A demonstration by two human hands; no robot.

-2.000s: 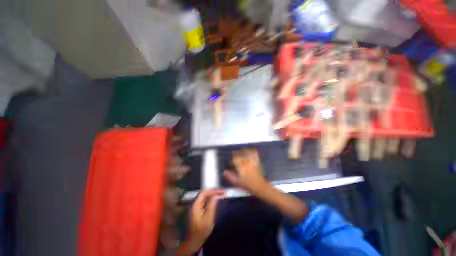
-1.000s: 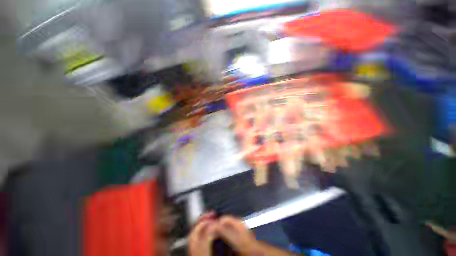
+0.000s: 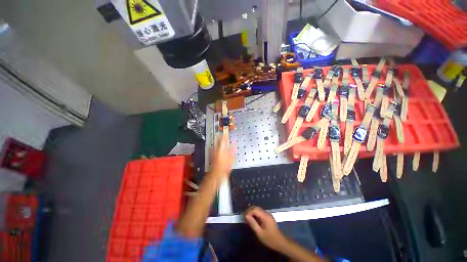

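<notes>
A watch (image 3: 225, 121) with a dark square body and beige straps lies lengthwise on an orange-brown fixture (image 3: 232, 124), on the left part of the perforated plate (image 3: 256, 142). My left hand (image 3: 221, 157) is blurred, reaching over the plate's lower left at the watch's lower strap; whether it grips the strap cannot be told. My right hand (image 3: 262, 224) is loosely curled at the white edge strip below the keyboard (image 3: 276, 189), with nothing visible in it. Many similar watches lie across the red tray (image 3: 432, 117) at right.
The laser head (image 3: 184, 47) hangs at upper left. A bottle with a yellow label (image 3: 203, 75) stands below it. Jumbled orange-brown fixtures (image 3: 240, 71) and a blue bin (image 3: 327, 57) lie behind the plate. Another red tray (image 3: 148, 204) is at left. A black mouse (image 3: 434, 225) is at right.
The view has tilted up and steadied, showing the laser head. My hands, close together one second ago, are apart. My left hand has moved forward to the plate.
</notes>
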